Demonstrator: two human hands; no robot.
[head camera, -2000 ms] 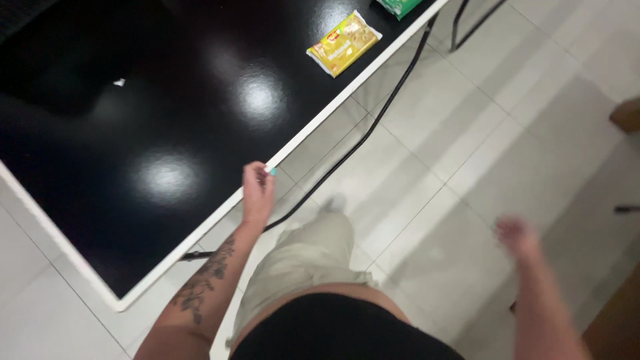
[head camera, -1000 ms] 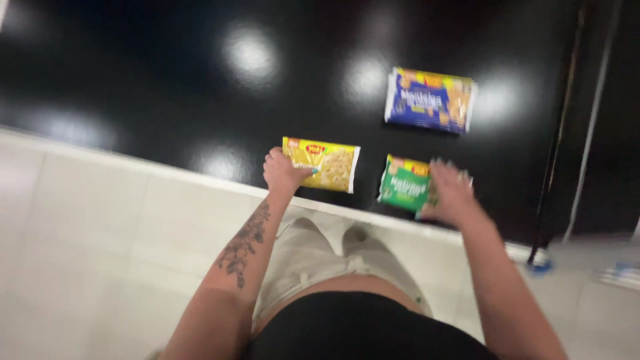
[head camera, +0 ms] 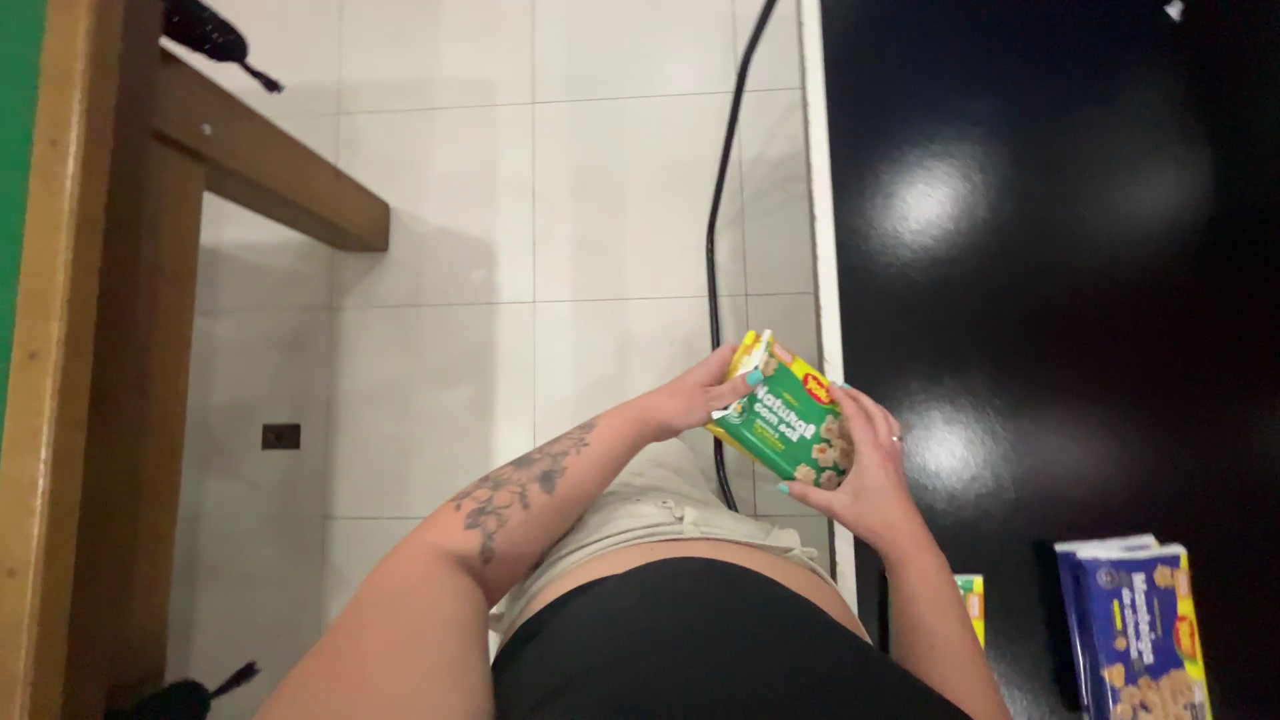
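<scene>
A green Yoki popcorn packet (head camera: 785, 425) lies over a yellow packet (head camera: 742, 445), of which only the edges show, and I hold both together above the floor beside the black table. My left hand (head camera: 705, 393) grips their left end, thumb on top. My right hand (head camera: 868, 455) clasps the right end, fingers at the upper corner and thumb at the lower edge. At the lower right of the table lie blue Yoki packets (head camera: 1135, 630), seemingly stacked. Part of another green and yellow packet (head camera: 972, 608) shows beside my right forearm.
The glossy black table (head camera: 1000, 330) with a white edge (head camera: 825, 250) spans the right side. A black cable or tube (head camera: 712, 230) runs beside it above the tiled floor. At left stands a wooden frame (head camera: 290, 160) with a green surface; a floor outlet (head camera: 281, 436) is nearby.
The yellow packet and a green one, on the table a second ago under my hands, are now held up together, off the table. The view has turned strongly.
</scene>
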